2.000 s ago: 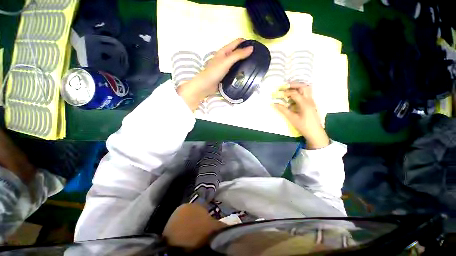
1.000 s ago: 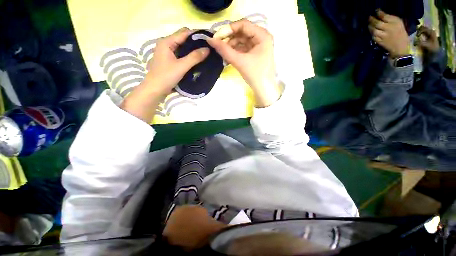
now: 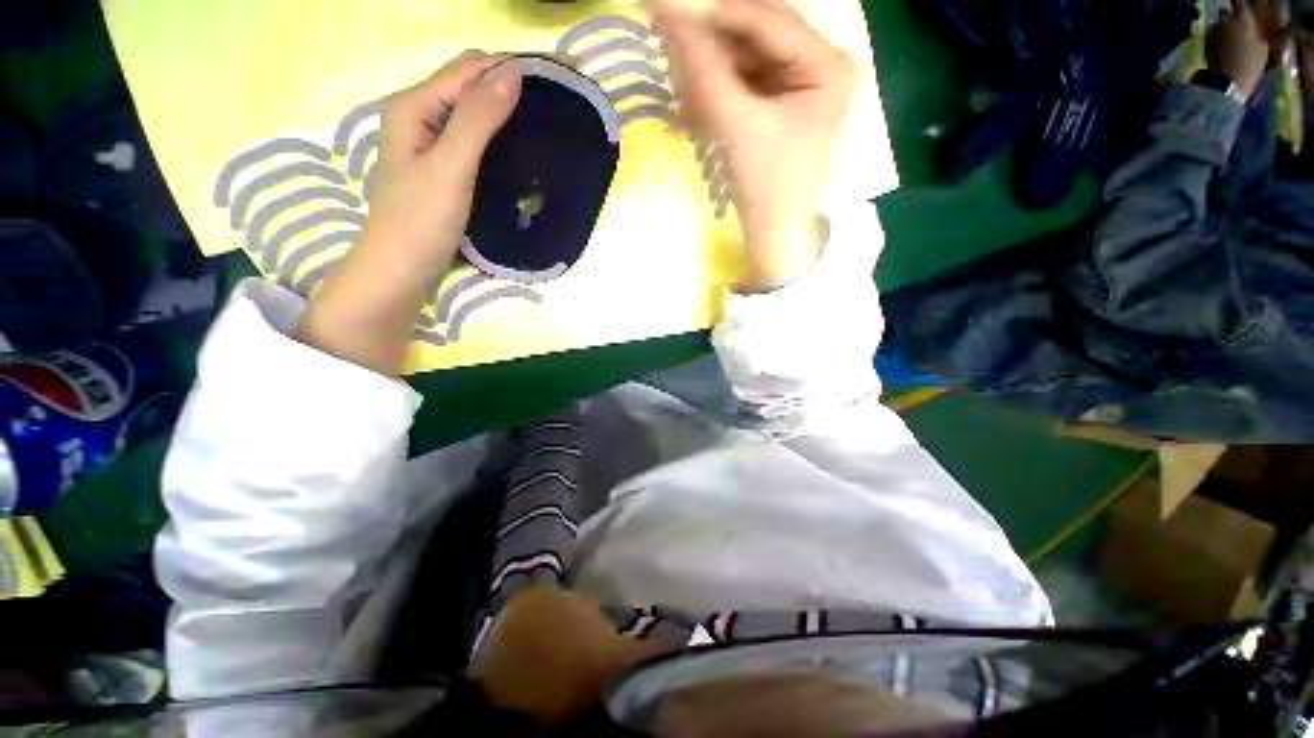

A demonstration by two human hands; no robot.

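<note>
My left hand (image 3: pixel 421 202) holds a dark oval piece (image 3: pixel 545 180) by its left edge, thumb on its face, above the yellow backing sheet (image 3: pixel 634 289). The oval piece has a small gold mark near its middle. One grey crescent strip (image 3: pixel 574 90) lies along its upper end and another (image 3: pixel 507 268) along its lower end. Rows of grey crescent strips (image 3: pixel 296 209) remain on the sheet at left and above. My right hand (image 3: pixel 757 90) is raised at the upper right of the oval piece, apart from it and blurred; whether its fingers hold anything cannot be told.
A blue drink can (image 3: pixel 65 411) stands at left, near a yellow sheet edge (image 3: pixel 26 555). Dark pieces (image 3: pixel 1059 123) lie at the upper right. Another person's denim sleeve (image 3: pixel 1153 245) and hand (image 3: pixel 1242 43) are at right. A cardboard box (image 3: pixel 1189 541) is below.
The oval piece was turned over in view and now carries crescents at both ends. My right hand, at its upper end one second ago, has moved away up and right. The view has shifted.
</note>
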